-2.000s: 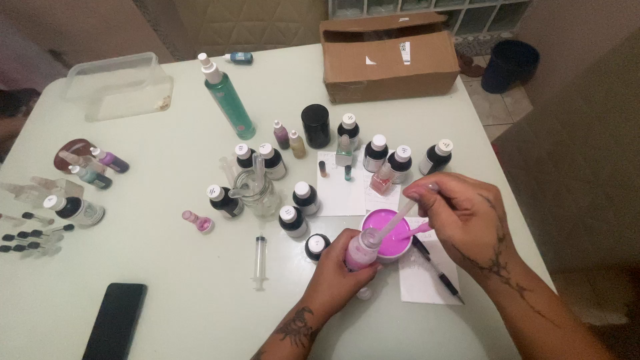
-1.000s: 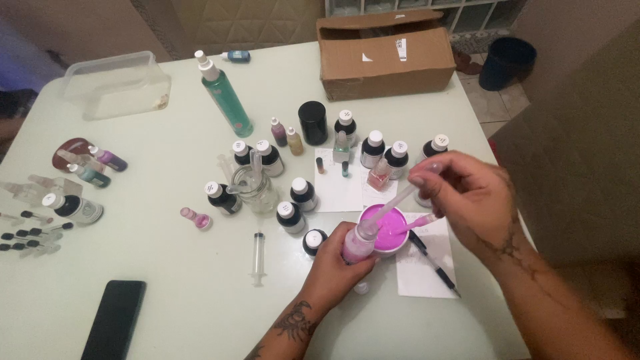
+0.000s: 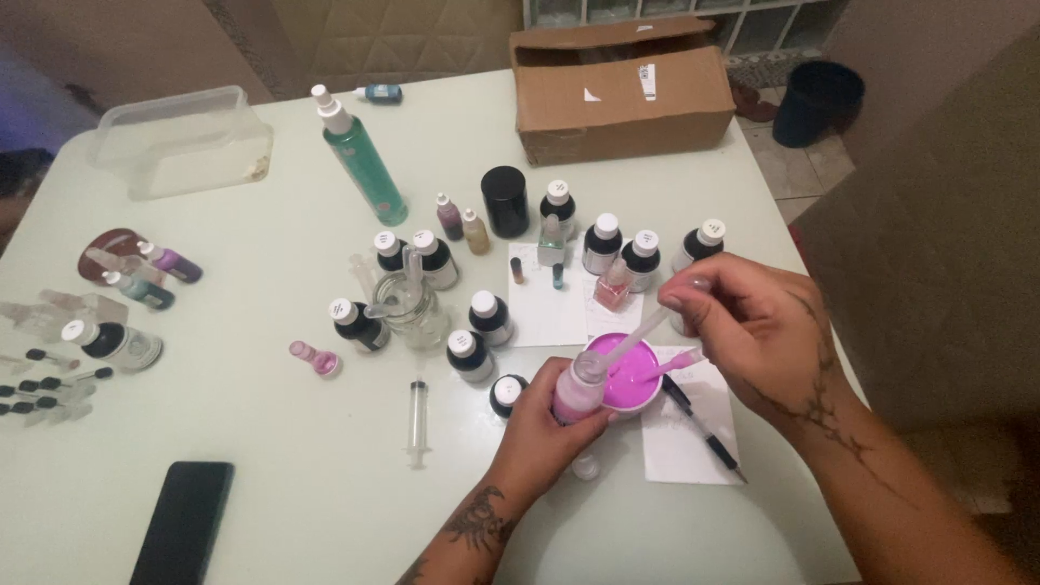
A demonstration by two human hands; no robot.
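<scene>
My left hand grips a small open bottle with pink content, tilted beside a white bowl of bright magenta liquid. Between thumb and fingers, my right hand pinches the upper end of a translucent plastic pipette; its lower end is at the bottle's mouth. A pink-coated stirrer rests in the bowl, its handle pointing to the right. Beneath my left hand, a small white cap lies on the table. Paper with a black pen on it lies right of the bowl.
Dark bottles with white caps, one near my left hand, stand around a glass jar of pipettes. A syringe, a phone, a green spray bottle, a cardboard box and a clear plastic tub are also on the table.
</scene>
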